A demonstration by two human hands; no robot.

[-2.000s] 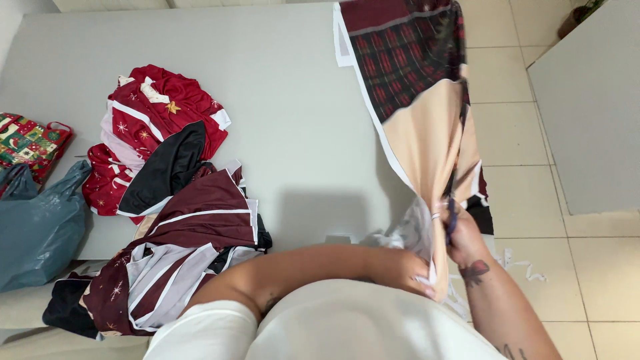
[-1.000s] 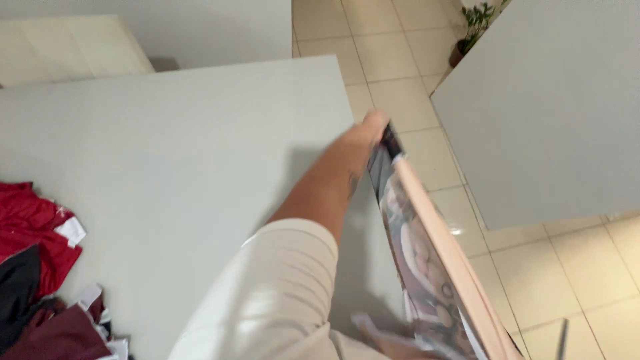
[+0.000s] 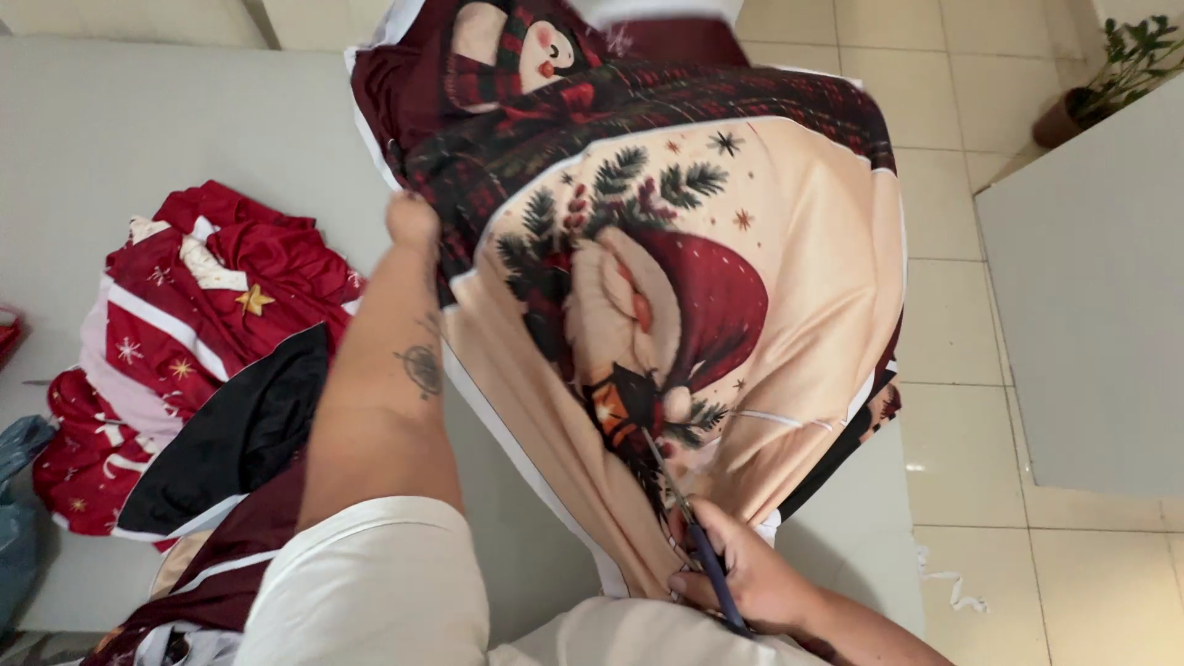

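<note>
A large printed fabric panel (image 3: 823,277) with a Santa figure, pine sprigs and plaid bands is spread and lifted in front of me. At its left edge, beside the dark plaid, my left hand (image 3: 413,222) grips the fabric. My right hand (image 3: 740,569) holds scissors (image 3: 708,555) with dark blue handles near the bottom of the panel, their blades pointing up and left over the print. That hand also touches the gathered lower part of the cloth. Whether the blades are parted cannot be made out.
Red and black printed fabric pieces (image 3: 240,305) lie heaped on the grey table (image 3: 185,102), with maroon cloth (image 3: 250,527) below. A blue plastic bag (image 3: 18,518) is at the left edge. To the right are another grey surface (image 3: 1091,305), a potted plant (image 3: 1064,116) and white scraps (image 3: 967,597) on tiles.
The fabric panel, folded narrow and hanging at the table's right side a second ago, is now opened out with its Santa print showing. The view has shifted considerably.
</note>
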